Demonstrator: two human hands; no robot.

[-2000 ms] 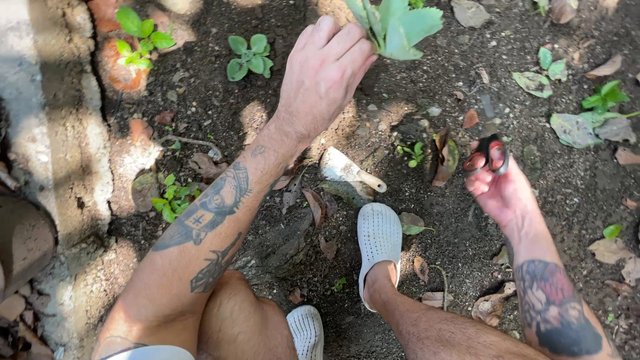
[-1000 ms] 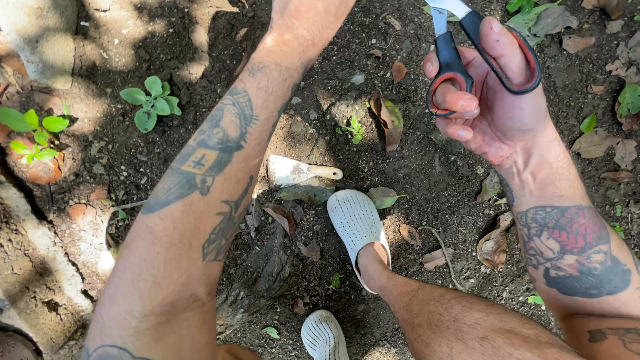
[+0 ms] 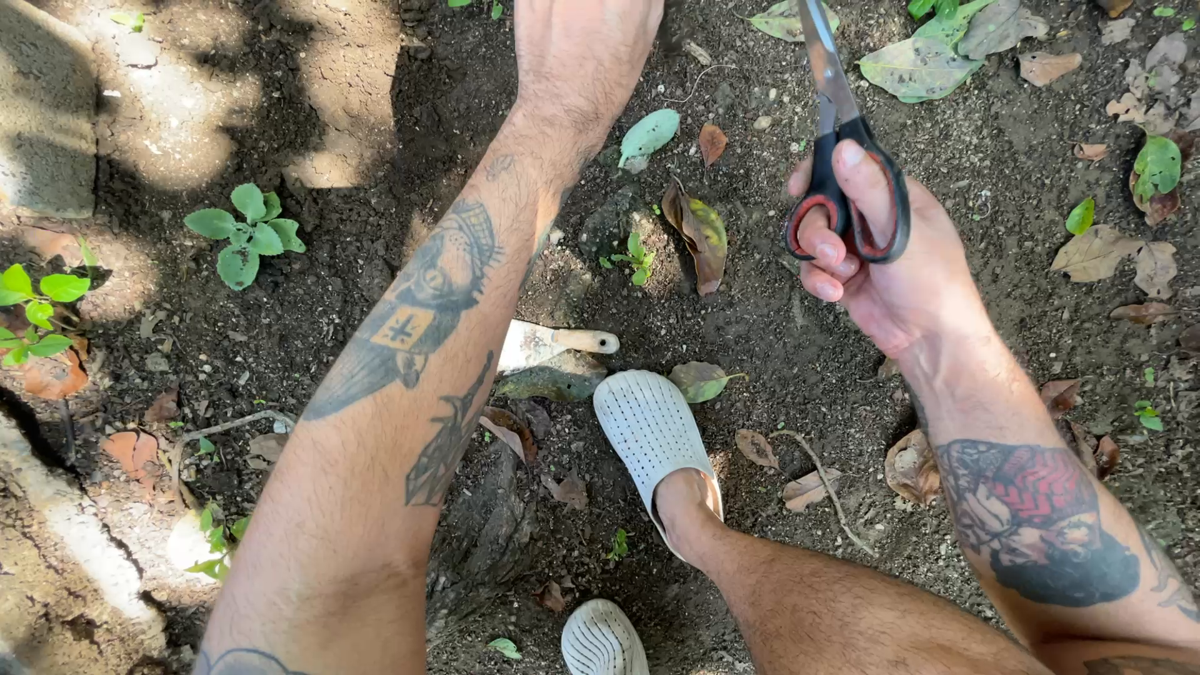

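My right hand [image 3: 872, 216] holds black-and-red-handled scissors [image 3: 848, 159], thumb and fingers in the loops, blades pointing up and closed or nearly so. At the top edge is my left hand [image 3: 586, 47]; its fingers are cut off by the frame, so what they hold or touch is hidden. A pale green leaf [image 3: 649, 136] lies on the soil between the hands. Below it are a small seedling [image 3: 637, 260] and a curled brown-green leaf [image 3: 698, 234]. A scraper with a pale handle [image 3: 586, 341] rests near my left forearm, its blade partly hidden behind the arm.
White perforated clogs [image 3: 647, 427] are on my feet. A grey-green leafy plant [image 3: 246, 234] grows at the left, with a bright green plant [image 3: 39, 314] beyond it. A stone block [image 3: 45, 112] stands at the upper left. Dry leaves [image 3: 1097, 253] lie at the right.
The left hand held a leafy green cutting at first; now its fingers are out of frame. The scissors in my right hand have moved up. A pale green leaf now shows on the soil between my hands.
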